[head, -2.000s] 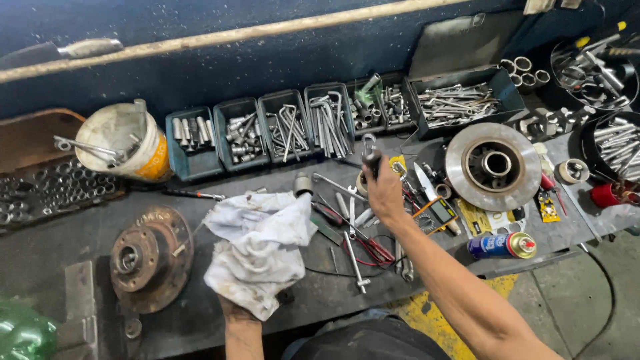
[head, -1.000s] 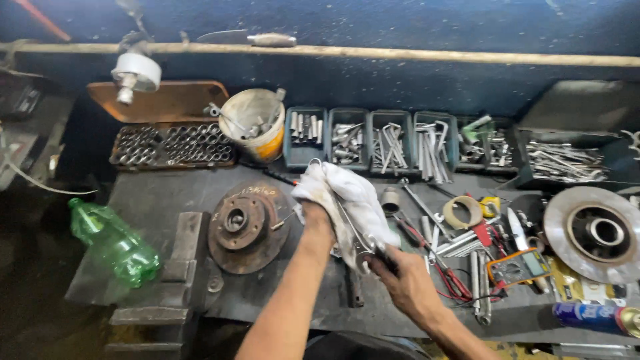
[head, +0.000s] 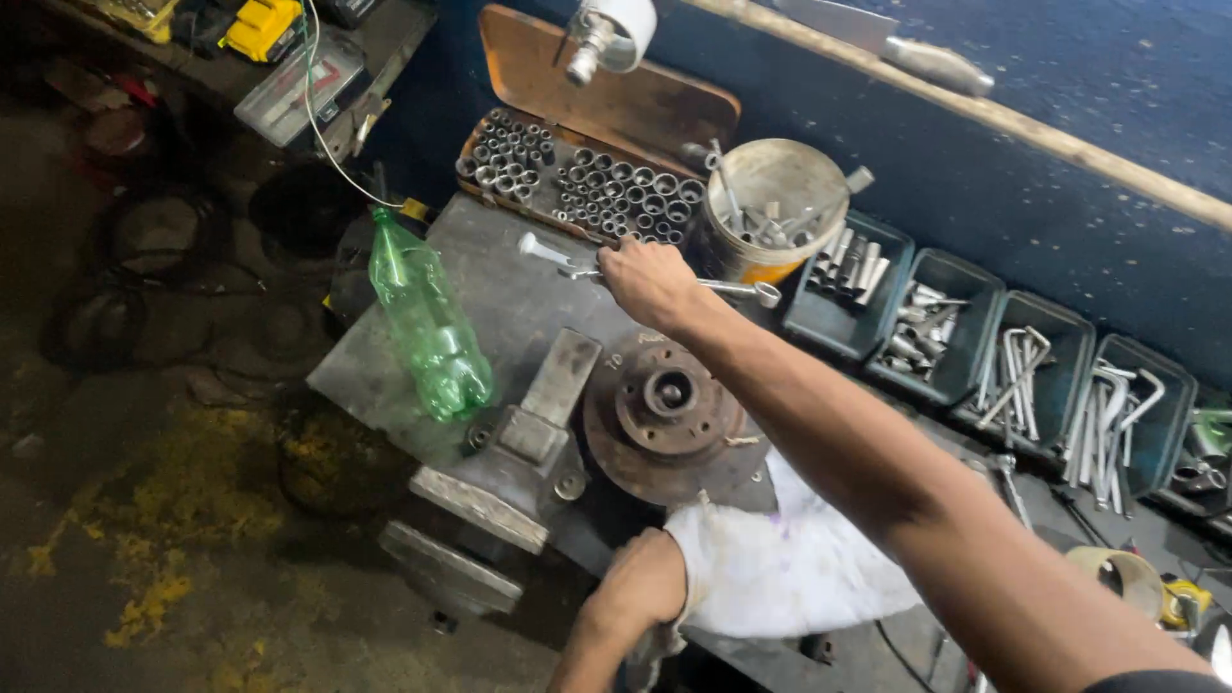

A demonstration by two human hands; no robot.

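My right hand (head: 647,279) is closed around a combination wrench (head: 741,291), whose ring end sticks out to the right, above the rusty brake disc with hub (head: 664,399). Beyond my fingers, on the left, a whitish, blurred tool end (head: 544,250) shows over the bench; whether I hold it too, I cannot tell. My left hand (head: 647,576) grips a white cloth (head: 789,568) at the near side of the disc. In front of my right hand, an orange metal case (head: 616,87) lies with its lid up and sockets (head: 630,192) in rows.
A bench vise (head: 539,433) stands left of the disc, with a green plastic bottle (head: 433,327) behind it. A bucket of tools (head: 775,202) and bins of sockets (head: 847,289) and hex keys (head: 1020,375) line the wall. A white fitting (head: 616,34) hangs above the case.
My right hand has moved from beside the cloth to near the socket case, with the wrench. The cloth has stayed with my left hand, now beside the disc. The view has swung left.
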